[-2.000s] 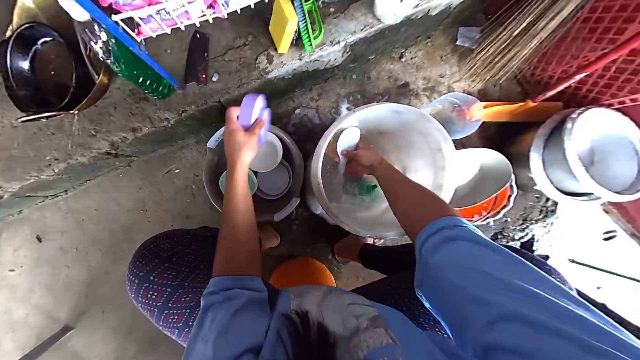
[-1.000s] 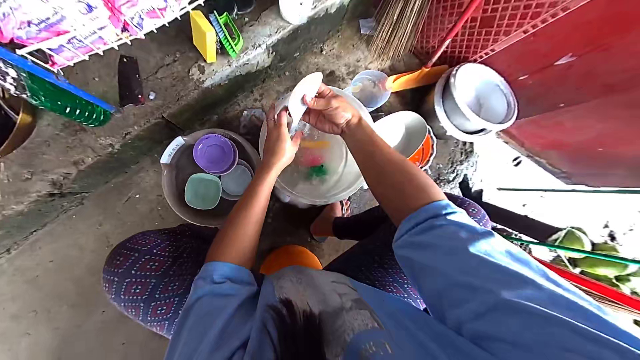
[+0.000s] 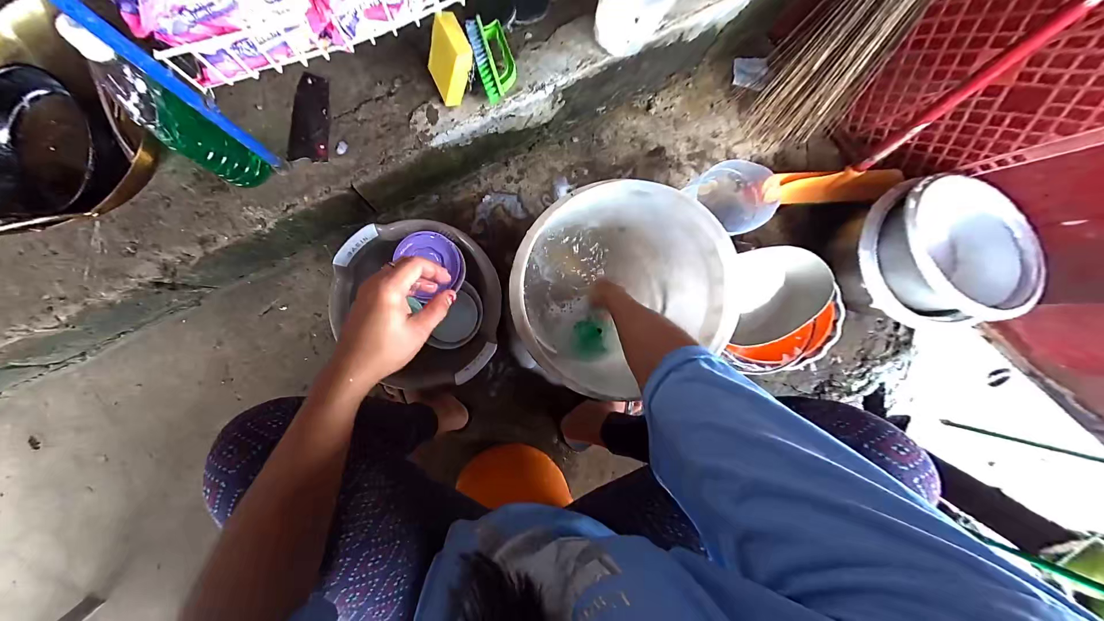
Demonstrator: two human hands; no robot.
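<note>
My left hand (image 3: 401,315) is over the grey plastic basin (image 3: 483,259), its fingers curled at the edge of a purple bowl (image 3: 429,250); whether it grips the bowl is not clear. Beside that bowl lie a pale grey bowl (image 3: 460,317) and a mostly covered green one. My right hand (image 3: 604,297) reaches down into the large metal basin (image 3: 673,233) of sudsy water, its fingers under the surface and hidden. Close to it, a blurred green thing (image 3: 590,336) shows in the water.
A clear plastic dipper (image 3: 733,194), a white bowl (image 3: 780,289) over orange ones and metal pots (image 3: 975,246) stand at right. Behind are a stick broom (image 3: 819,78), yellow sponge (image 3: 449,59), green brush (image 3: 493,62) and wire rack (image 3: 302,52). An orange stool (image 3: 513,476) is below me.
One second ago both hands held a white item above the metal basin. They have parted: my left hand is now over the grey basin, my right down in the water.
</note>
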